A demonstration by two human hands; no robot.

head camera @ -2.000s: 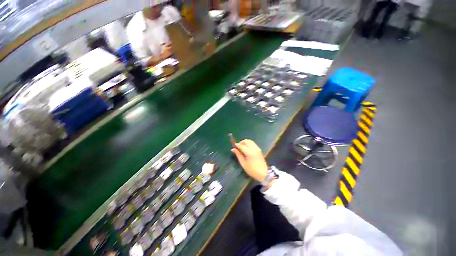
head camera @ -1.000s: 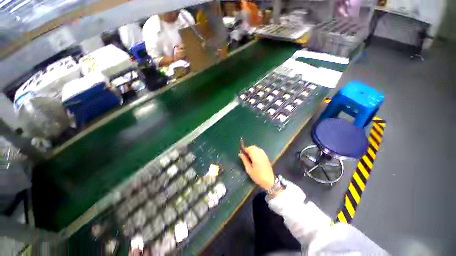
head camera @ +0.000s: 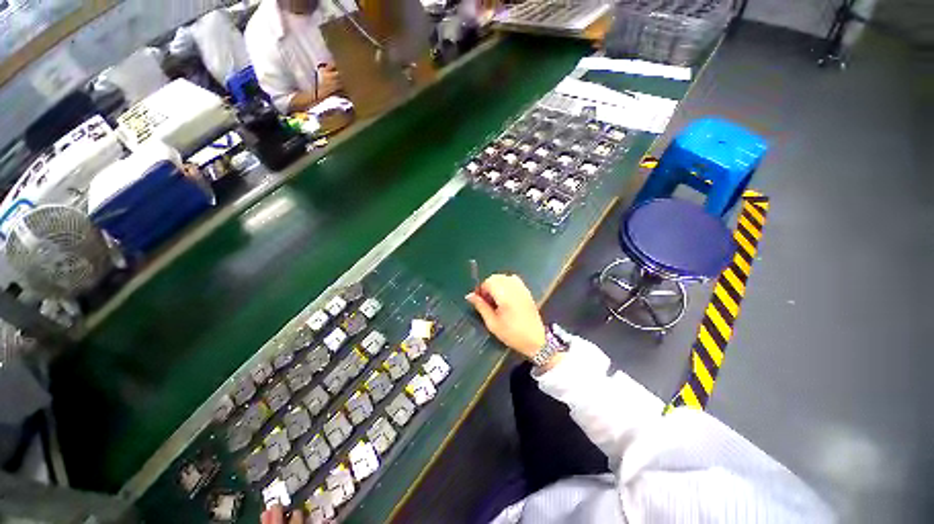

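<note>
Rows of small silver-grey square modules (head camera: 315,448), several with yellow edges or white faces, lie in a clear tray on the green bench. A yellow-edged piece (head camera: 422,329) sits at the right end of a row. My right hand (head camera: 509,313) is just right of the tray, its fingers closed on a thin stick, likely tweezers (head camera: 474,271), pointing up and away. My left hand (head camera: 280,515) shows only as fingertips at the bottom edge, by a white-faced module at the tray's near left corner; its grip is hidden. Two loose housings (head camera: 198,473) lie left of the modules.
A tray of dark housings (head camera: 548,164) lies farther along the bench, with white sheets (head camera: 614,102) beyond. The green conveyor (head camera: 307,220) runs alongside. A person (head camera: 287,51) sits across it. A round stool (head camera: 676,237) and blue stool (head camera: 707,159) stand right. A fan (head camera: 51,246) is at left.
The view has shifted and steadied. Fingertips of my left hand show at the bottom edge more clearly. My right hand still holds the thin stick beside the tray.
</note>
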